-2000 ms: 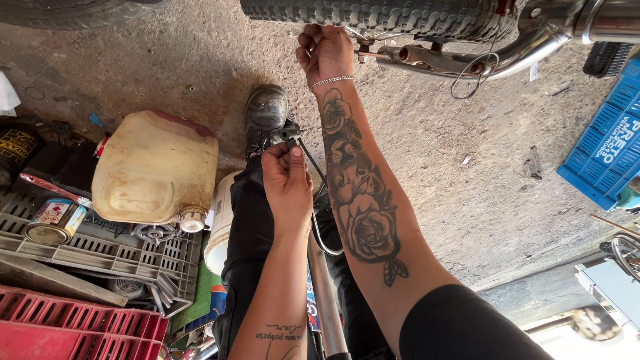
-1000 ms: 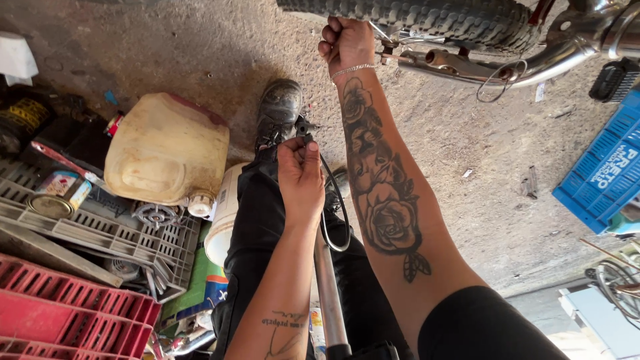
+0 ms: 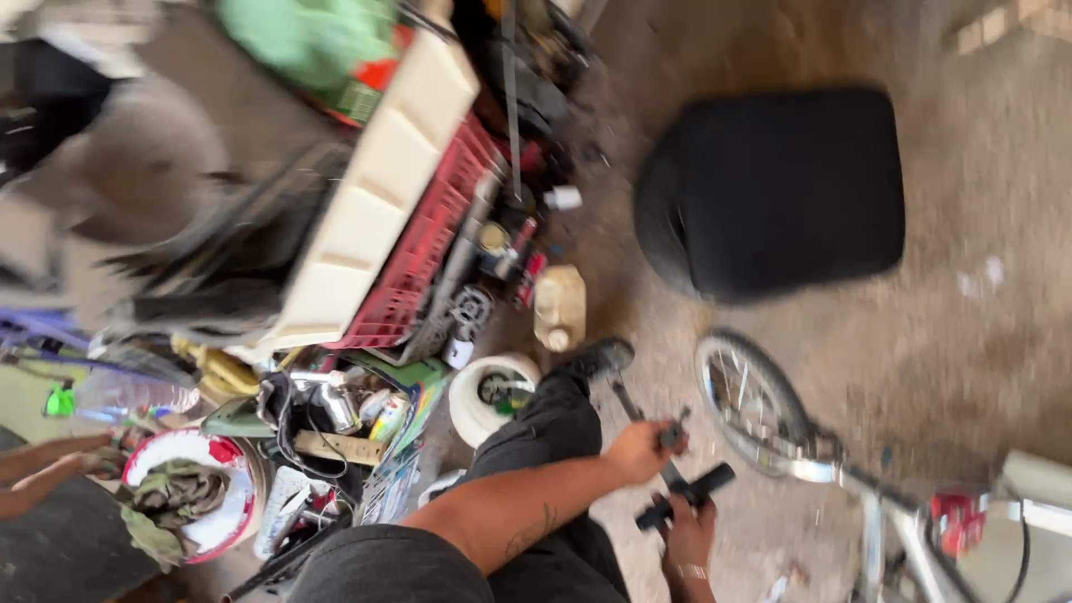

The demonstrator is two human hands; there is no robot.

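Note:
Near the lower middle, my left hand [image 3: 645, 450] is closed around a small dark part [image 3: 670, 435], too blurred to name exactly. Lower and to the right, my right hand [image 3: 691, 528] grips a black cylindrical piece [image 3: 691, 496] resembling a handlebar grip. A metal tube [image 3: 628, 402] runs between my foot and both hands; whether it is joined to the held pieces cannot be told. A silver bicycle frame [image 3: 909, 536] with a wheel [image 3: 749, 402] stands to the right of my hands.
A black padded seat [image 3: 791, 197] is on the floor above. A yellowed jug [image 3: 559, 306], a white bucket [image 3: 494, 398] and a red crate [image 3: 427, 243] lie left. Another person's hands [image 3: 100, 456] are beside a bucket with a rag [image 3: 180, 494] at far left. A tattered box [image 3: 394, 435] holds clutter.
The view has swung widely. My right hand has left the bicycle tyre and now holds the black cylindrical piece near my left hand.

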